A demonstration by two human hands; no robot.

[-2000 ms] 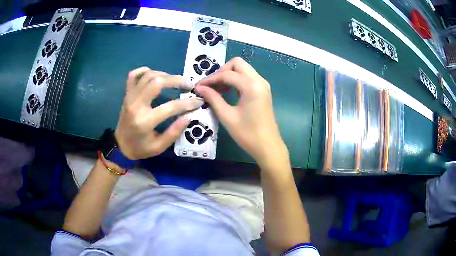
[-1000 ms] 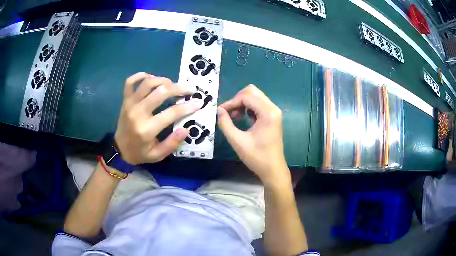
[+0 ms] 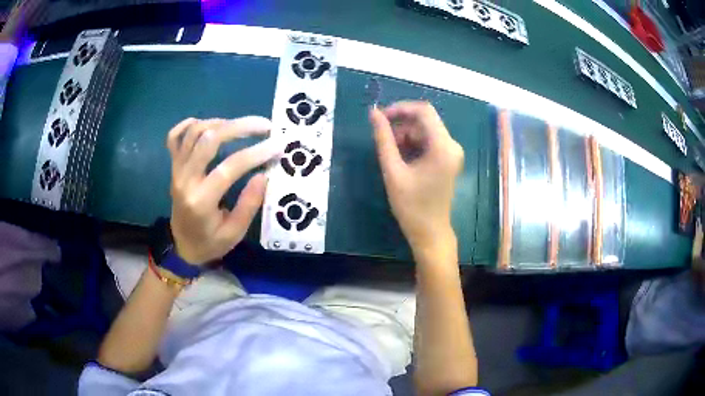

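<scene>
The silver-white metal plate (image 3: pixel 291 186) with four round black fan-like cutouts lies upright in the picture on the green bench, all four cutouts showing. My left hand (image 3: pixel 216 182) is at its left edge, fingers spread, fingertips touching or just over the edge. My right hand (image 3: pixel 417 155) is off the plate to its right, above the green surface, thumb and index fingertips close together. Whether anything is between them is too small to tell. Thin wire rings (image 3: pixel 374 87) lie faintly just beyond those fingertips.
Stacked plates (image 3: pixel 60 128) stand at far left. A clear plastic tray (image 3: pixel 529 193) with copper-orange strips lies at right. A belt behind the white edge strip carries more plates (image 3: pixel 606 77). A red basket (image 3: pixel 645 29) is at the far side. A tray of copper pieces (image 3: pixel 686 203) is at far right.
My right hand has moved from the plate to the right and up toward the rings. My left hand has drawn back to the plate's left edge, uncovering the third cutout. Belt plates have shifted right.
</scene>
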